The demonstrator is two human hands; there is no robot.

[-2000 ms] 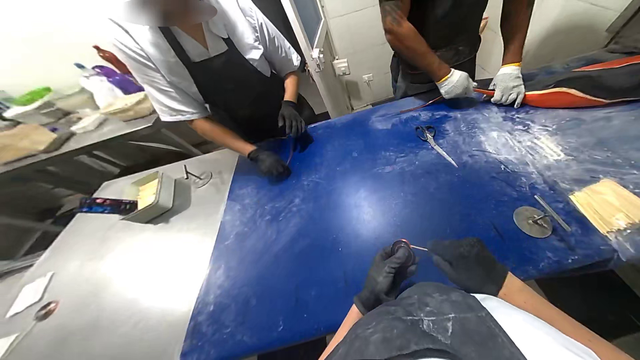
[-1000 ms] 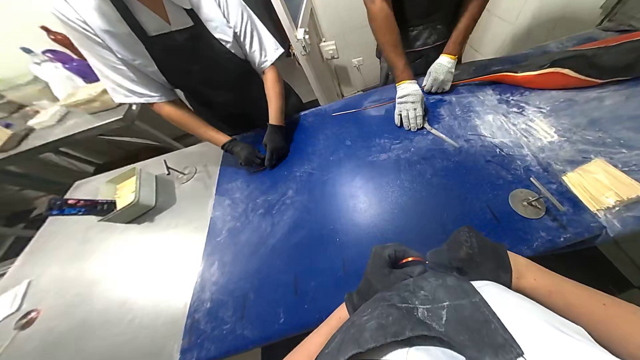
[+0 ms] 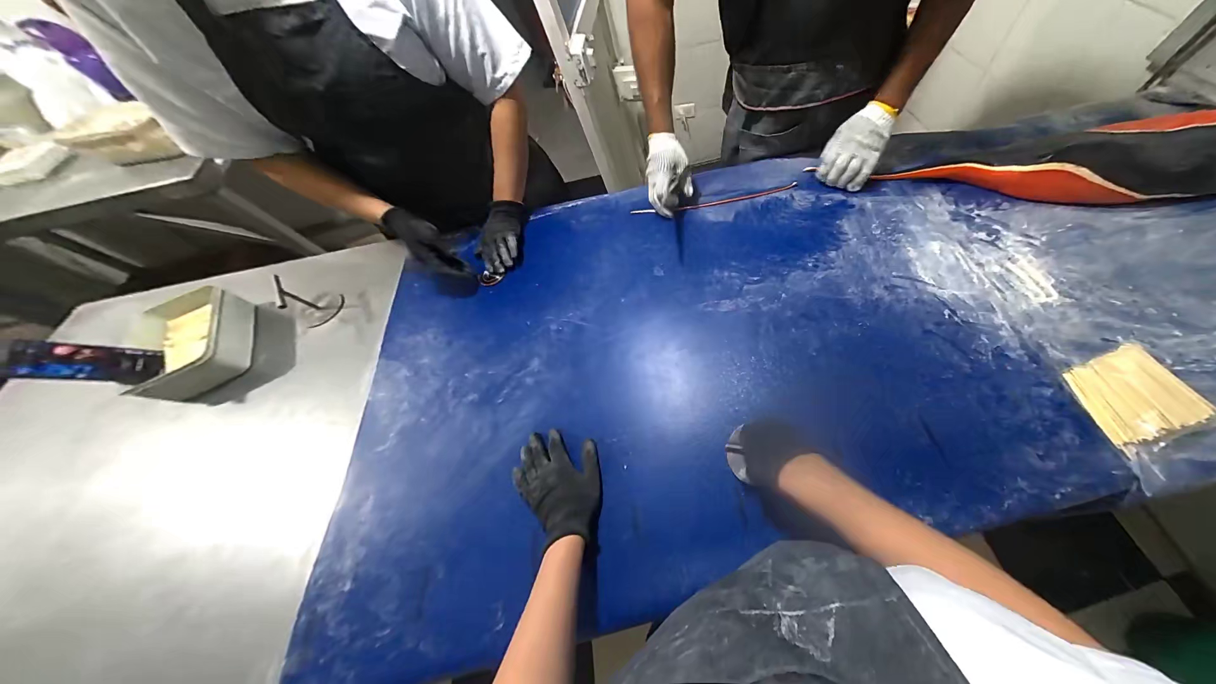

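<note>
My left hand, in a black glove, lies palm down with its fingers spread on the blue work surface. My right hand, also black-gloved and blurred, is to the right of it, over a round metal disc whose left edge shows. The hand appears to hold the disc, with a thin bar across it; its fingers are hidden. Across the table a co-worker's black-gloved hand touches a small dark coil with a light and red edge. A thin red and white strand lies under another co-worker's white-gloved hand.
Wooden sticks lie in a pile at the right. A long black, red and cream roll rests along the far right edge. On the steel table at left are a metal container with sticks, a T-handled disc tool and a dark printed box.
My hands have moved apart, and the left one now lies on the blue surface. The small red-edged piece is no longer between them. The disc has left its place beside the sticks.
</note>
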